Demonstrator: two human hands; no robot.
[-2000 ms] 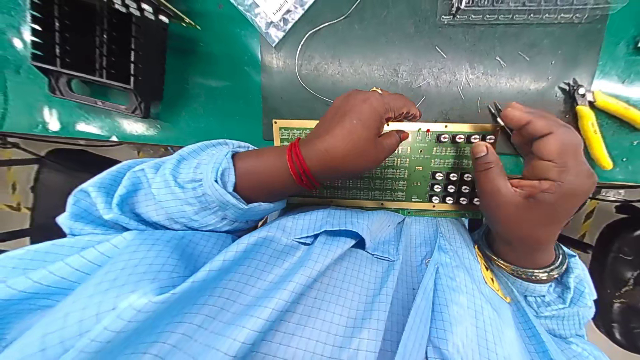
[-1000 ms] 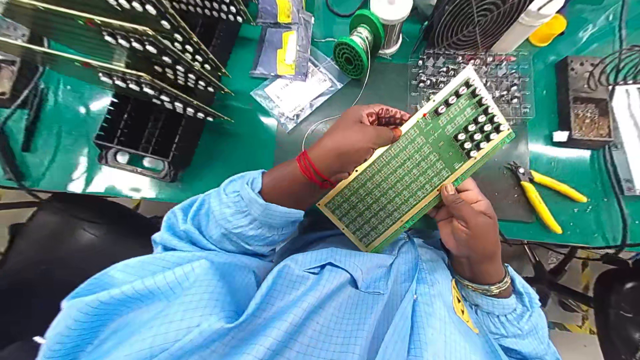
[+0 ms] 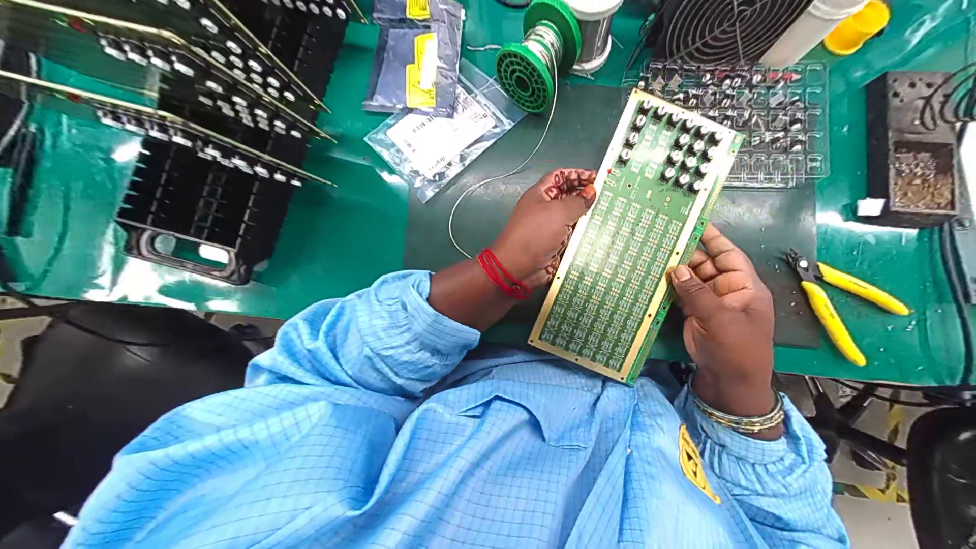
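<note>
A long green printed circuit board (image 3: 621, 252) with gold edges is held tilted above the dark mat, its upper end leaning right. Round black-and-white components stand in rows at that upper end. On the board's left edge is my left hand (image 3: 545, 221), thumb near the rim and fingers partly curled. My right hand (image 3: 724, 305) grips the right edge lower down, its thumb on the face and the fingers partly behind. Yellow-handled cutters (image 3: 839, 297) lie spread to the right of my right hand, touching neither hand.
Behind the board lies a clear plastic tray (image 3: 812, 122) of components. Solder wire runs from a green spool (image 3: 526, 80) across the mat (image 3: 473, 221). Plastic bags (image 3: 435, 145), a black rack (image 3: 198, 206) with upright boards, a fan (image 3: 724, 27) and a metal box (image 3: 911, 107) stand around.
The board, low and level across my lap two seconds ago, has been raised and turned steeply. My right hand, earlier at the components with a dark-tipped tool, now holds the board's edge. The view has shifted.
</note>
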